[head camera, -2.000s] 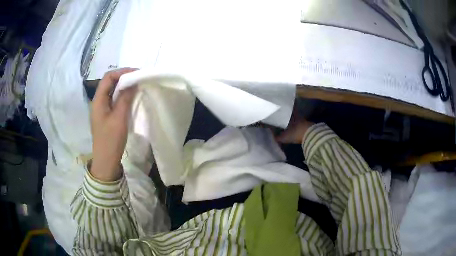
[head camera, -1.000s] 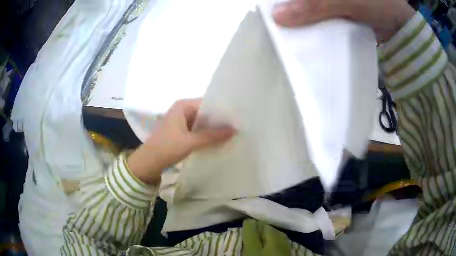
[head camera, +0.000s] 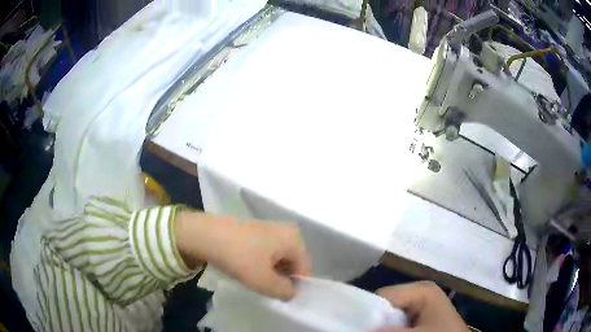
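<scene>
My left hand (head camera: 259, 256) pinches an edge of a white fabric piece (head camera: 337, 303) at the bottom centre, below the table edge. My right hand (head camera: 424, 308), cut off by the lower frame edge, grips the other end of the piece. A large white fabric panel (head camera: 304, 130) lies on the table and hangs over its front edge behind my hands. The industrial sewing machine (head camera: 499, 107) stands at the upper right. Its needle area is overexposed, and the panel's edge there is hard to tell.
Black-handled scissors (head camera: 518, 264) lie at the table's right. Long thin tweezers (head camera: 483, 191) lie on the machine bed (head camera: 453, 178). A large heap of white pieces (head camera: 97, 130) hangs left of the table. The wooden table edge (head camera: 453, 279) runs along the front.
The view has shifted, so the sewing machine now shows. My right hand has come down from the upper right, and the raised fabric is now low, held between both hands.
</scene>
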